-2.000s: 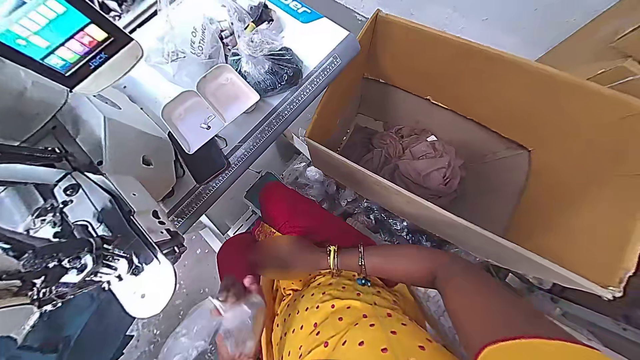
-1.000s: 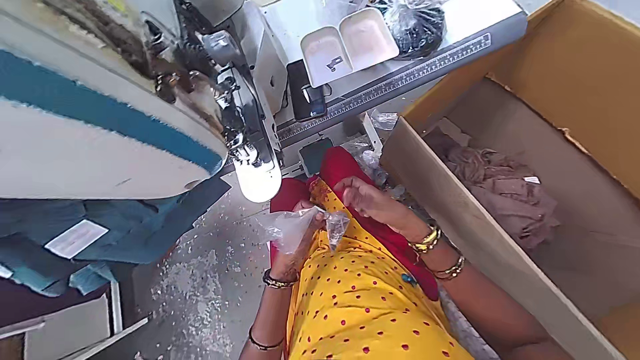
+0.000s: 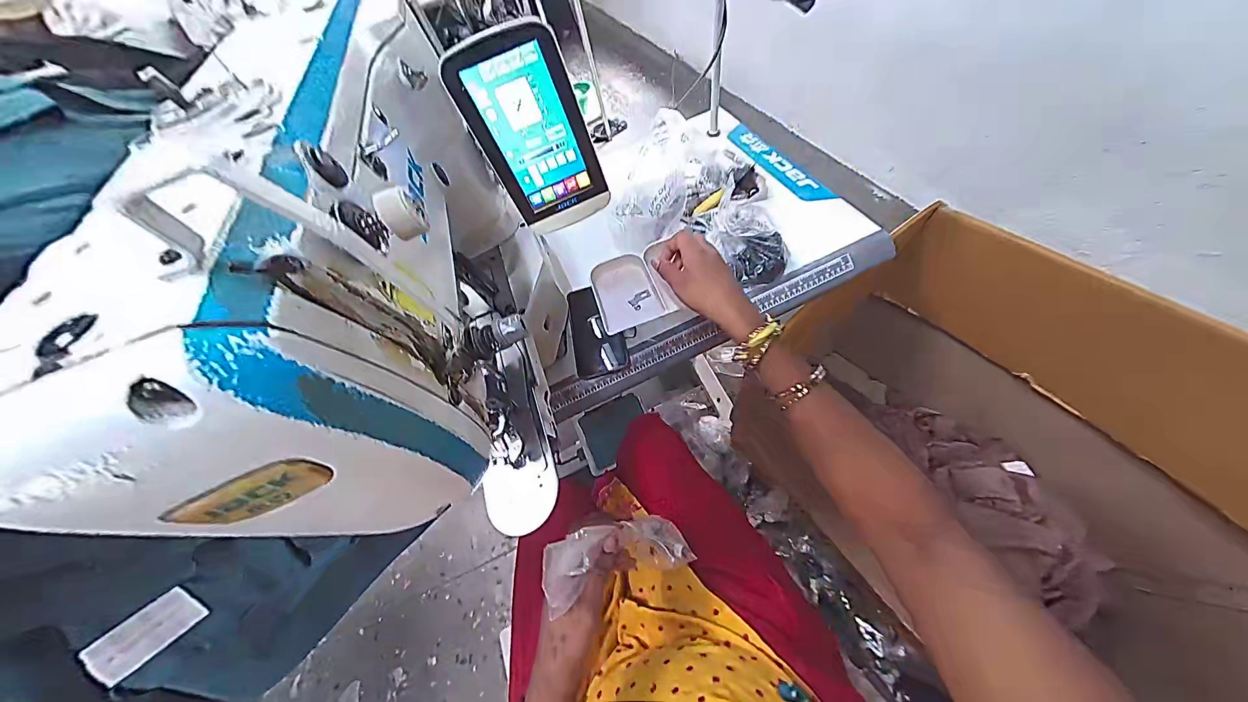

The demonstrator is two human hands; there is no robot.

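My left hand (image 3: 606, 558), low over the lap, holds a small clear plastic bag (image 3: 575, 565); its contents cannot be made out. My right hand (image 3: 694, 275) reaches over the right compartment of a white two-part tray (image 3: 624, 294), fingers curled together; whether anything is between them is hidden. Small pieces lie in the tray's left compartment. Just behind my right hand sits a clear bag of dark items (image 3: 753, 252). A dark phone-like object (image 3: 595, 336) lies at the tray's left side.
A Jack sewing machine (image 3: 341, 390) with a lit display panel (image 3: 531, 122) stands at left, with dark teal fabric (image 3: 244, 604) below. On the right, a large cardboard box (image 3: 1092, 370) holds crumpled mauve fabric (image 3: 1004, 497). A ruler strip (image 3: 682, 343) runs along the table edge.
My right hand has moved from beside the plastic bag at the lap up to the tray. My left hand still holds the bag. The view has shifted to show more of the machine.
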